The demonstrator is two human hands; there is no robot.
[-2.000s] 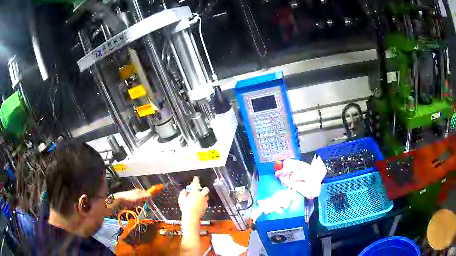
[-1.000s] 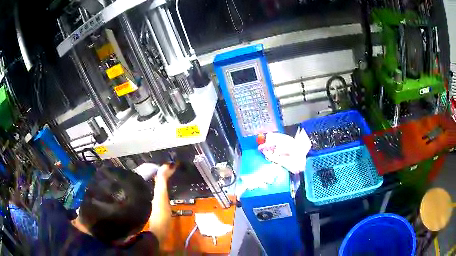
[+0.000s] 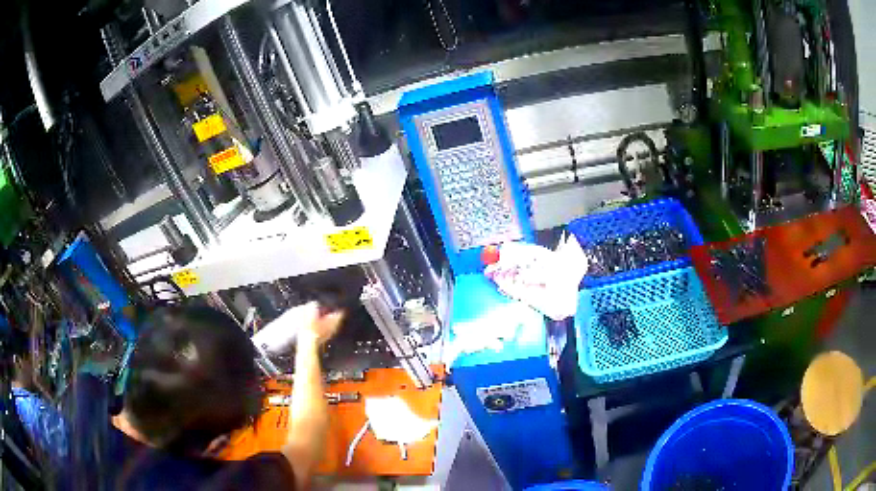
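Neither of my hands is in view. Another person [image 3: 187, 388] bends at a vertical press, seen mostly from behind. This person's raised hand [image 3: 327, 323] is in the gap under the thick white platen [image 3: 288, 267]; what it holds cannot be told. A blurred white thing [image 3: 285, 329] shows beside that hand. On the orange front table [image 3: 384, 463] lie a narrow silvery bar [image 3: 338, 396] and a bright white wipe [image 3: 399, 420], with a pale curved strip sticking out beside it.
A blue controller cabinet [image 3: 509, 336] with a crumpled pink-white rag [image 3: 543, 278] stands right of the press. Further right are a dark-blue basket [image 3: 634, 216] and light-blue basket [image 3: 663, 355] with dark parts, a large blue bin [image 3: 716, 451], a round stool [image 3: 832, 393] and a green press [image 3: 792, 129].
The person has bent lower. The orange tool and orange hose seen earlier no longer show, and a white thing now shows by the person's hand. My view has shifted, with the press higher in the picture.
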